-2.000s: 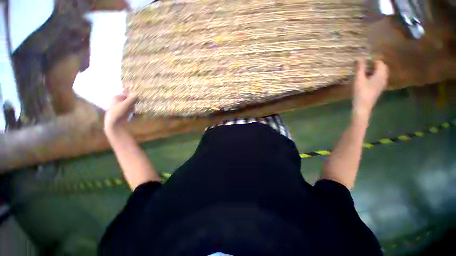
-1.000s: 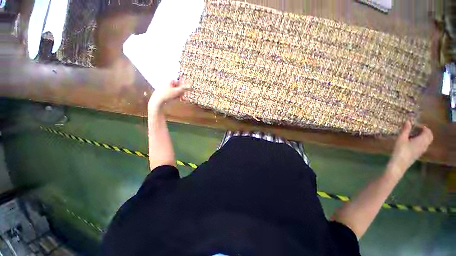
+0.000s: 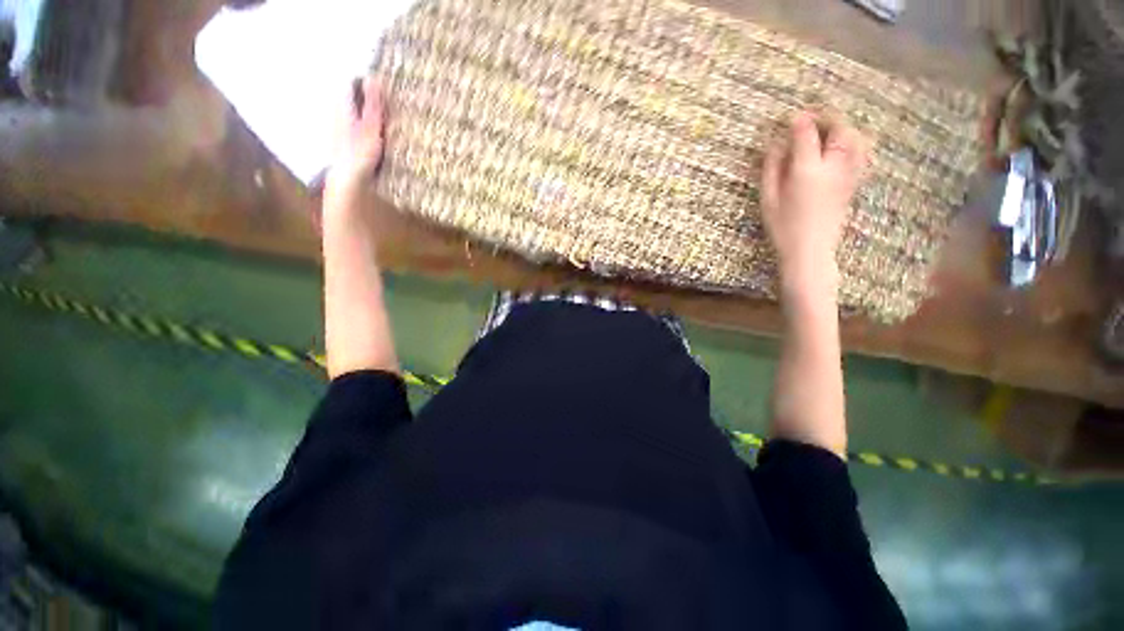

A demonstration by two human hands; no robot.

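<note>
The tan-brown nubby fabric stack (image 3: 592, 136) lies slanted on the table in front of me, its near edge close to the table edge. A white paper piece (image 3: 296, 74) lies at its left end. My left hand (image 3: 358, 142) is upright against the stack's left edge, between fabric and paper; blur hides whether its fingers grip anything. My right hand (image 3: 814, 179) lies on top of the stack towards its right end, fingers bent and slightly spread, with nothing visible in it.
A silver metal tool (image 3: 1026, 222) lies right of the stack, beside an olive-brown strip tangle (image 3: 1042, 93). A white item (image 3: 878, 6) is cut off at the top edge. The wooden table (image 3: 148, 166) ends near my waist, above green floor with yellow-black tape.
My right hand has moved from the stack's near right corner inward onto its top. My left hand has moved up along the left edge. The view has also shifted.
</note>
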